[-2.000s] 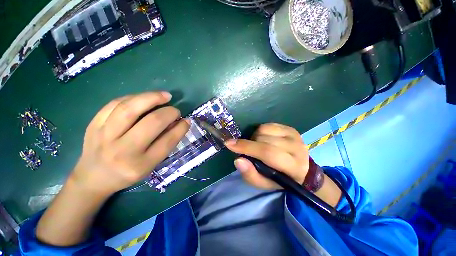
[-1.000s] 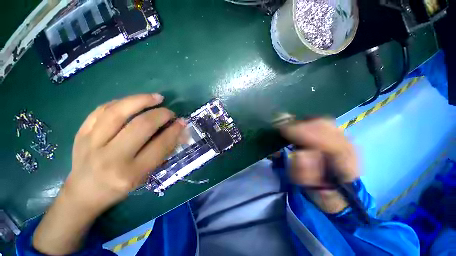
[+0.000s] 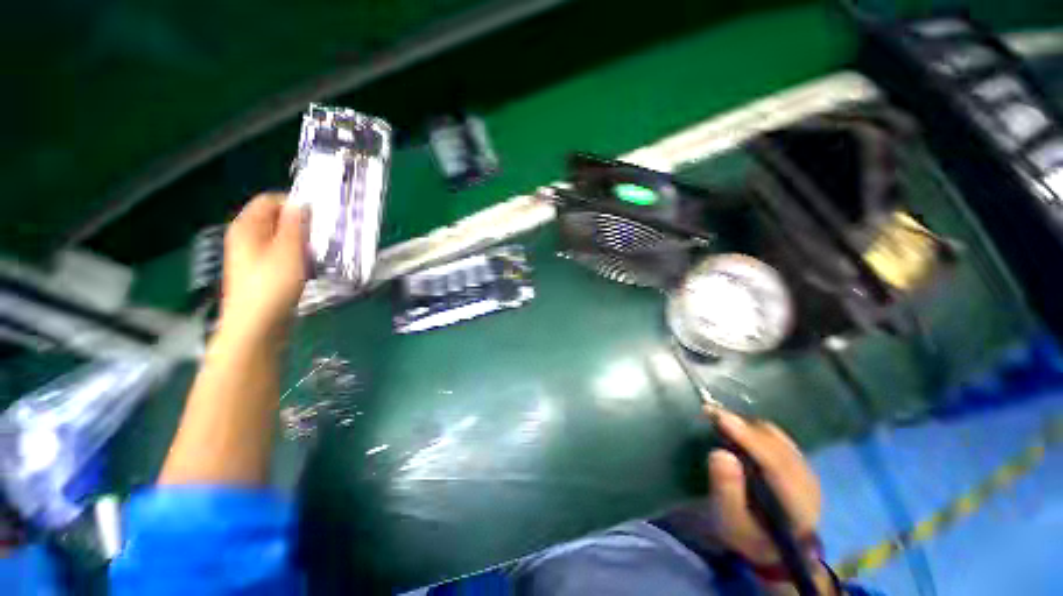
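My left hand (image 3: 262, 262) holds a silver-white phone board assembly (image 3: 338, 198) by its left edge, raised near the white rail, its dark circuitry end up. My right hand (image 3: 764, 477) grips the black soldering iron (image 3: 769, 512); its thin tip points up toward the cleaning cup (image 3: 732, 305), and blur hides whether they touch. A waiting phone assembly (image 3: 464, 289) lies on the bench below the rail. A loose pile of small wired components (image 3: 321, 396) lies on the bench, right of my left forearm. The view is blurred.
A black fan (image 3: 629, 221) with a green label stands behind the cup. A black iron stand with a yellow pad (image 3: 907, 250) is to its right. Another assembly (image 3: 463, 149) lies beyond the white rail (image 3: 466, 233). A long black rack (image 3: 991, 105) is far right, a clear plastic bag (image 3: 70, 431) far left.
The view has swung up, showing rail, fan and rack. My left hand has lifted the worked assembly off the bench toward the rail. My right hand has moved the iron away from it toward the cup.
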